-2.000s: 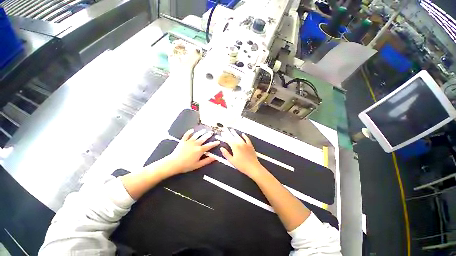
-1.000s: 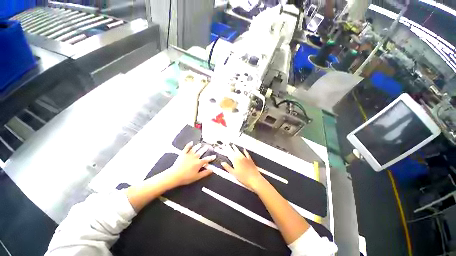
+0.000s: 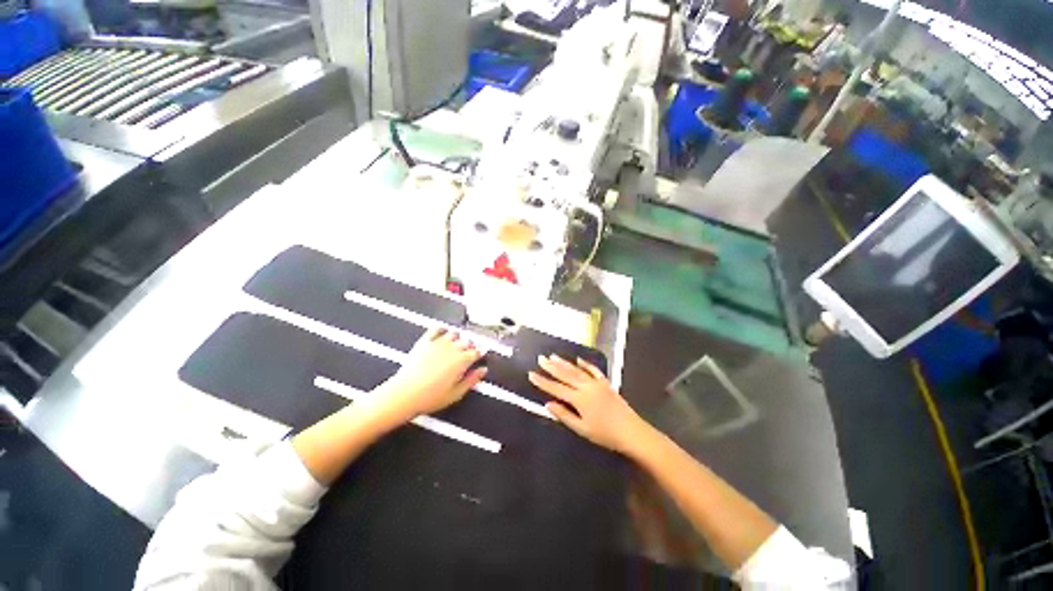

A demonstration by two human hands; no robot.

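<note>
Black fabric panels (image 3: 260, 364) with rounded left ends lie on a white board (image 3: 150, 335) under the sewing head (image 3: 508, 248). White strips (image 3: 335, 335) run lengthwise within and between them. My left hand (image 3: 439, 372) lies on the fabric just left of the needle area, fingers spread. My right hand (image 3: 581, 398) lies flat on the fabric to the right of it, fingers apart. Neither hand grips anything that shows. The needle tip is too small to make out. A yellow edge tape (image 3: 596, 328) shows at the board's right end.
A control screen (image 3: 912, 266) stands on the right. A green bed (image 3: 704, 277) and the bare metal table (image 3: 739, 427) lie right of the board. A roller conveyor (image 3: 139, 87) and a blue bin (image 3: 35, 173) are at the left.
The board and panels have shifted left under the sewing head, uncovering metal table on the right. The clamp carriage no longer shows right of the head. My right hand has moved slightly right, away from the left.
</note>
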